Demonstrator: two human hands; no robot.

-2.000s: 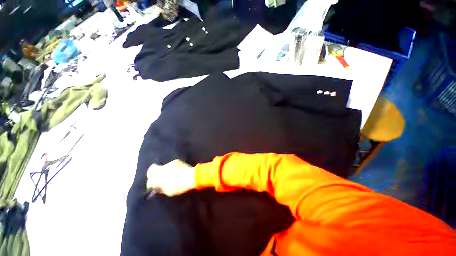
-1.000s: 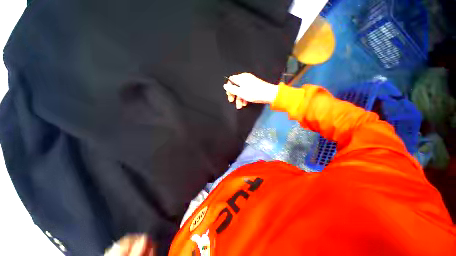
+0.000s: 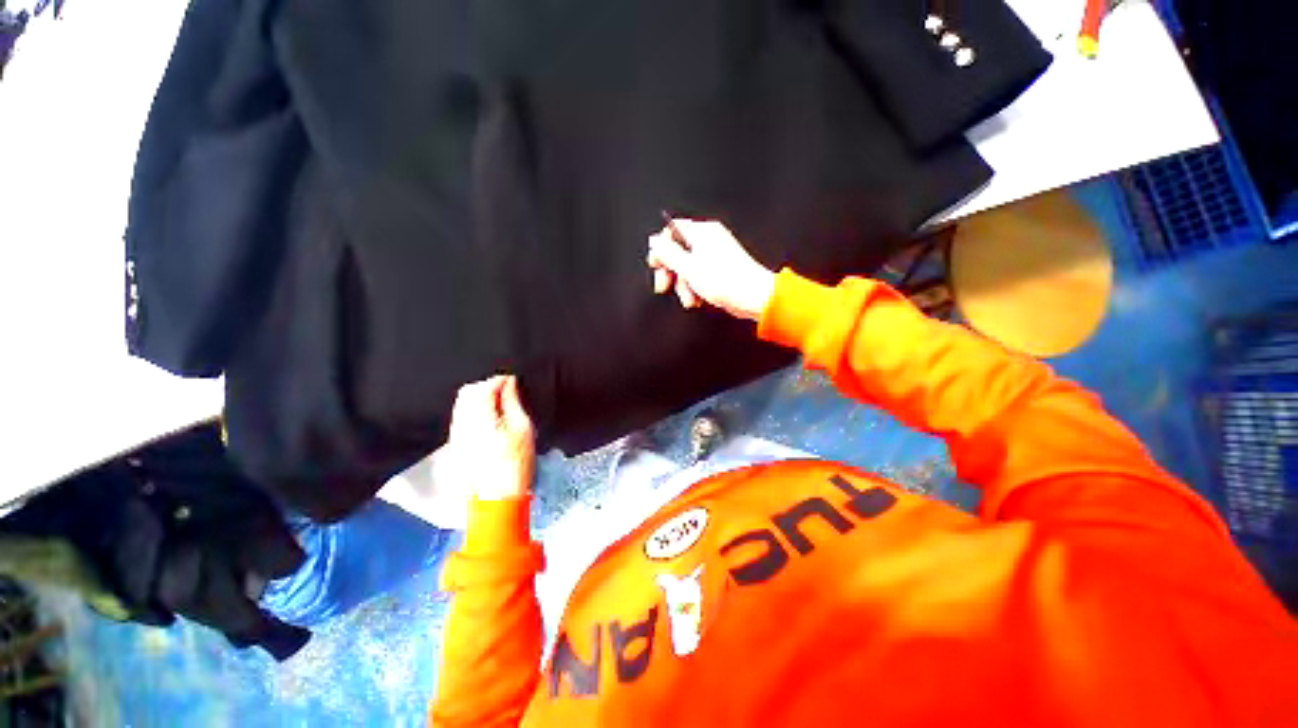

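Note:
A black coat point(image 3: 598, 157) lies over the table's front part, its back side up as far as I can tell, with silver buttons on the cuff at upper right and on the sleeve at the left. My left hand point(image 3: 493, 427) pinches the coat's bottom edge near the centre. My right hand point(image 3: 708, 266) is above the lower right part of the coat, closed around small snips point(image 3: 669, 222); only a thin dark tip shows past the fingers.
The white table point(image 3: 1096, 128) shows at both sides. A red and yellow tool point(image 3: 1092, 29) lies at the upper right. A round yellow stool seat point(image 3: 1033, 270) and blue crates point(image 3: 1260, 413) stand at right. Dark garments point(image 3: 178, 548) hang or lie below the table at lower left.
The coat, spread with hands apart a second ago, now has its hem across the table's front. My left hand has come in from the bottom edge of view and pinches the hem.

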